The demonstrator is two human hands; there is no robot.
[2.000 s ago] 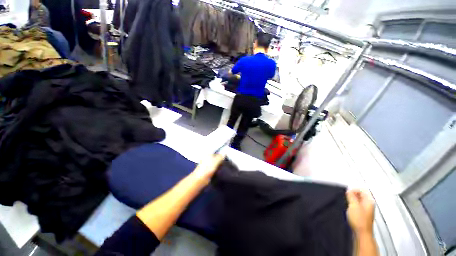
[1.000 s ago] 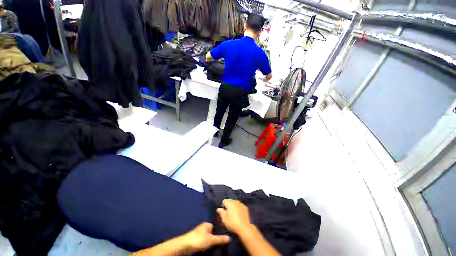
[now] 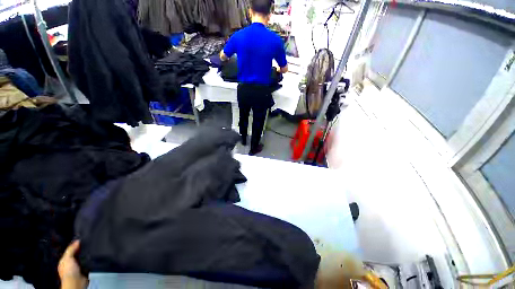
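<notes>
A black garment (image 3: 186, 226) is spread over the padded navy board, with one part standing up and blurred at its far side. My left hand (image 3: 71, 266) is at the lower left, its fingers closed on the garment's near left edge. A blurred skin-coloured patch, apparently my right hand (image 3: 339, 268), is low beside the board's right end; its fingers cannot be made out. Next to it is a yellow handle-like part (image 3: 370, 279), apparently of the steam iron. The garment hides most of the board.
A large black garment pile (image 3: 51, 186) lies left of the board. The pale table (image 3: 282, 180) runs beneath. A metal stand (image 3: 415, 276) is at the lower right. Ahead are a person in blue (image 3: 257, 53), a fan (image 3: 319, 82), a red object (image 3: 305, 141) and hanging garments (image 3: 107, 56).
The garment, bunched at the board's right end a second ago, now covers the board. My left hand has moved to the far left; the apparent right hand is lower right. The view has shifted.
</notes>
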